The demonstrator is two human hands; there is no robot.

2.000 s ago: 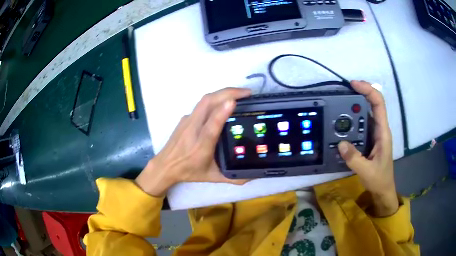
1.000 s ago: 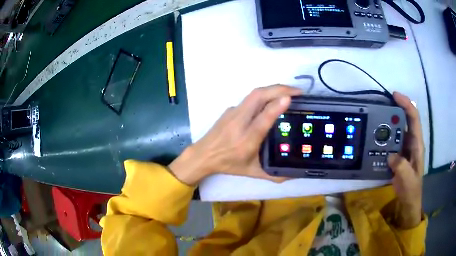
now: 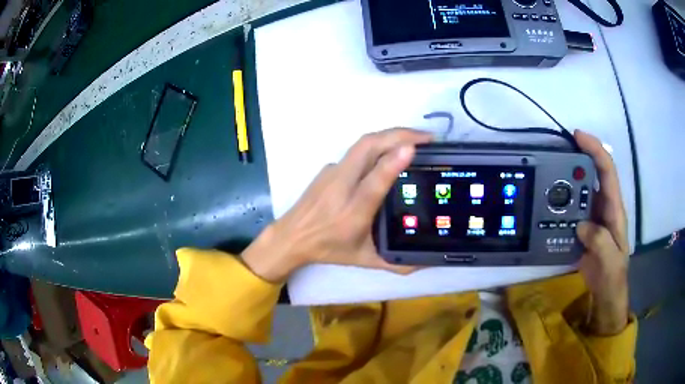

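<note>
A grey portable media player point(image 3: 552, 236) is held level above the white mat point(image 3: 300, 97), screen facing me. Its display screen point(image 3: 460, 208) shows two rows of coloured icons. My left hand point(image 3: 330, 206) grips its left end, thumb at the top left corner. My right hand point(image 3: 607, 217) holds the right end, thumb at the small function buttons below the round navigation dial point(image 3: 559, 196). The black wrist strap point(image 3: 518, 94) loops from the top right corner onto the mat. The fingers behind the player are hidden.
A second player point(image 3: 466, 54) with text on screen lies beyond, a USB stick point(image 3: 579, 41) in its right side. A yellow-and-black stick point(image 3: 239, 112) and thin black frame point(image 3: 145, 142) lie left on the green worktop point(image 3: 98, 217). A red stool point(image 3: 113, 330) stands below left.
The view has shifted, moving the whole scene in the picture. Both hands keep hold of the player. The screen shows the same icon menu; the highlight on the icons looks slightly different.
</note>
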